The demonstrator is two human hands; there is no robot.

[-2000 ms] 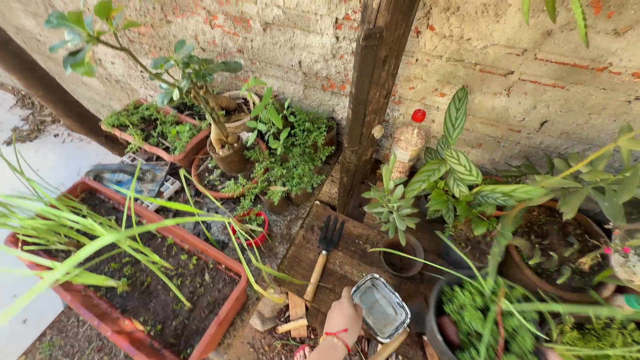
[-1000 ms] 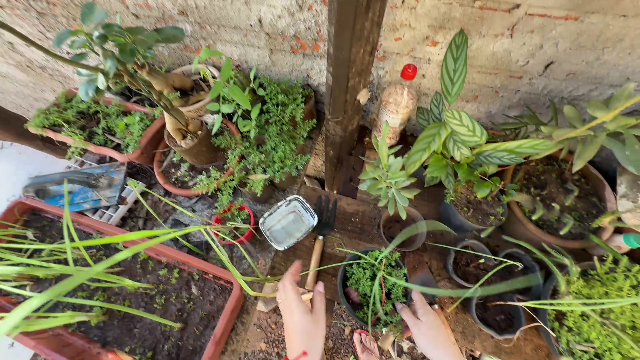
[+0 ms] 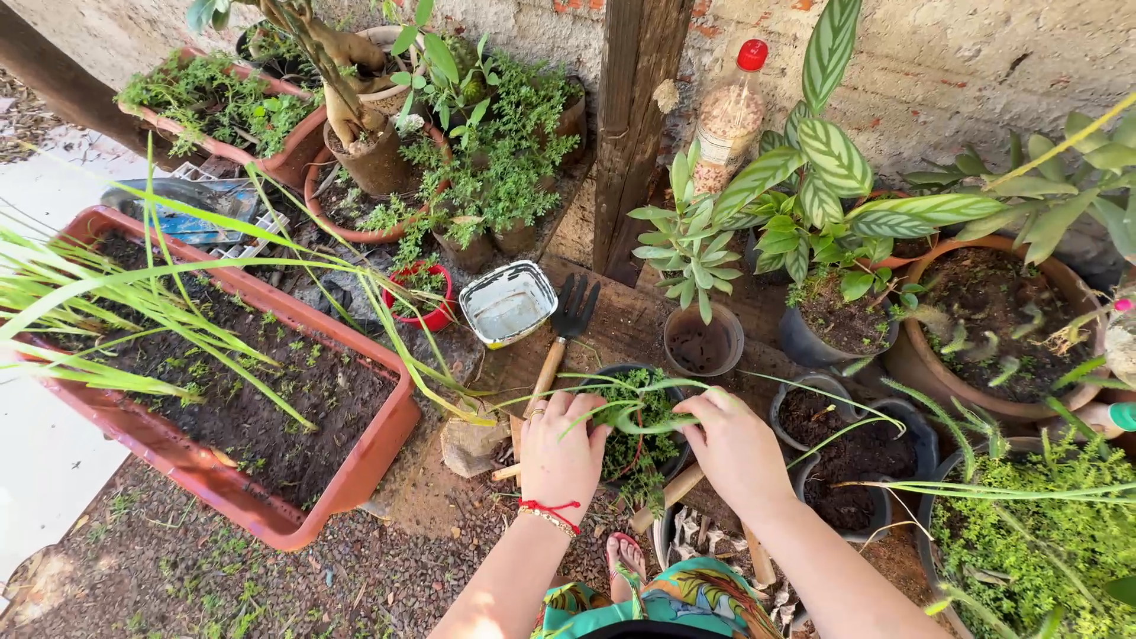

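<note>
My left hand (image 3: 564, 448) and my right hand (image 3: 732, 444) are on either side of a black pot of leafy plants (image 3: 635, 457). Long thin green leaves (image 3: 643, 417) cross above this pot, and the fingertips of both hands pinch them. Just behind the pot lies a hand fork (image 3: 568, 324) with black tines and a wooden handle, its handle end near my left hand. Beside the tines sits a rectangular plastic tub (image 3: 508, 303) with pale residue inside. A small empty-looking plastic pot (image 3: 703, 340) stands behind my right hand.
A long terracotta-coloured planter (image 3: 355, 475) fills the left side. A wooden post (image 3: 641, 133) rises at the back, beside a red-capped bottle (image 3: 729, 120). Soil-filled black pots (image 3: 856, 453) stand right of my right hand. A red pot (image 3: 435, 315) is left of the tub.
The tub was in my hand at the front two seconds ago; it now sits left of the fork. The leafy black pot stands between my hands, which have moved in over it to the long leaves.
</note>
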